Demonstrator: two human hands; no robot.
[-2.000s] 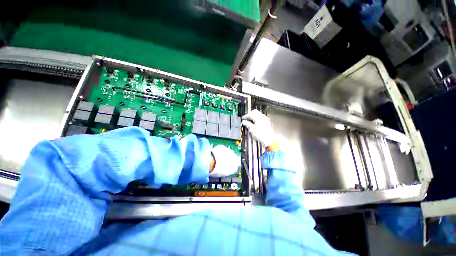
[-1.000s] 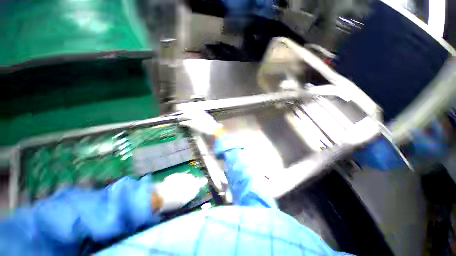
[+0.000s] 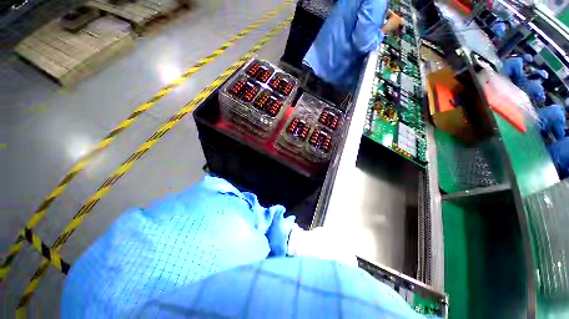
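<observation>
My left hand, in a white glove, is at the conveyor's side rail, close to the near carrier. It is washed out by glare, so its fingers and any hold are unclear. The near carrier shows only in part at the bottom right, with a strip of green circuit board inside its pale rim. My sleeve and body hide the rest. My right hand is out of the picture.
Populated boards lie farther up the conveyor. Trays of dark parts with orange-red rows stand on a black tote at left. A person in a blue smock works beyond. A green shelf is at right.
The view has swung far left along the line. The near board has moved to the bottom edge, my right hand has left the picture, and the trays and other person have appeared.
</observation>
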